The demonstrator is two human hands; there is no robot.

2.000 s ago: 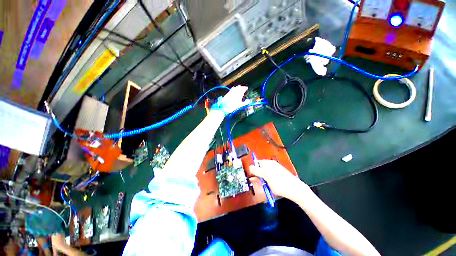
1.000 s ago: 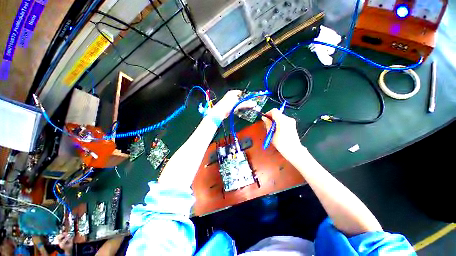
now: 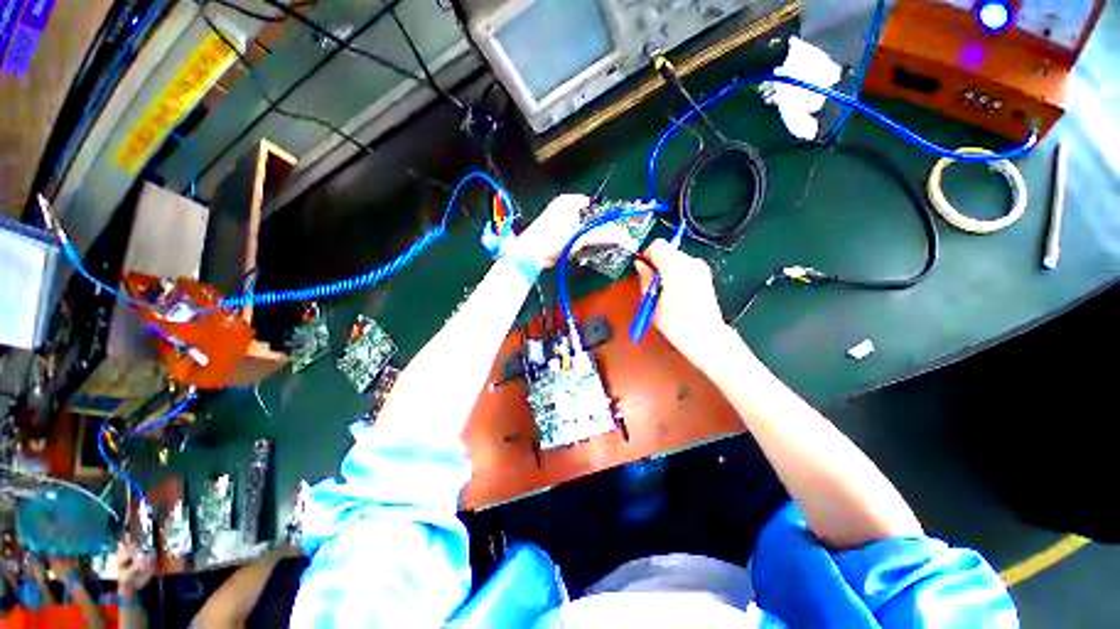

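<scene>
My left hand (image 3: 549, 236) is closed on the left edge of a green circuit board (image 3: 617, 241) behind the fixture. My right hand (image 3: 683, 290) is at the board's right side, with a blue pen (image 3: 646, 307) held in it; its fingertips are close to the board, contact is unclear. A second circuit board (image 3: 571, 404) lies on the orange-brown test fixture (image 3: 669, 383), with leads at its far edge. A blue cable (image 3: 566, 278) arches from the fixture past the held board. A blue wrist strap (image 3: 517, 257) is on my left wrist.
Loose boards (image 3: 365, 354) lie left of my left arm. A coiled black cable (image 3: 722, 194), tape roll (image 3: 976, 192) and crumpled white cloth or paper (image 3: 800, 89) lie right. An oscilloscope (image 3: 555, 55) and orange meter box (image 3: 970, 74) stand behind. Another person's hands show at lower left.
My right hand has moved from beside the fixture board to the board behind it. My left hand has stayed there and now grips that board. The camera view has shifted slightly.
</scene>
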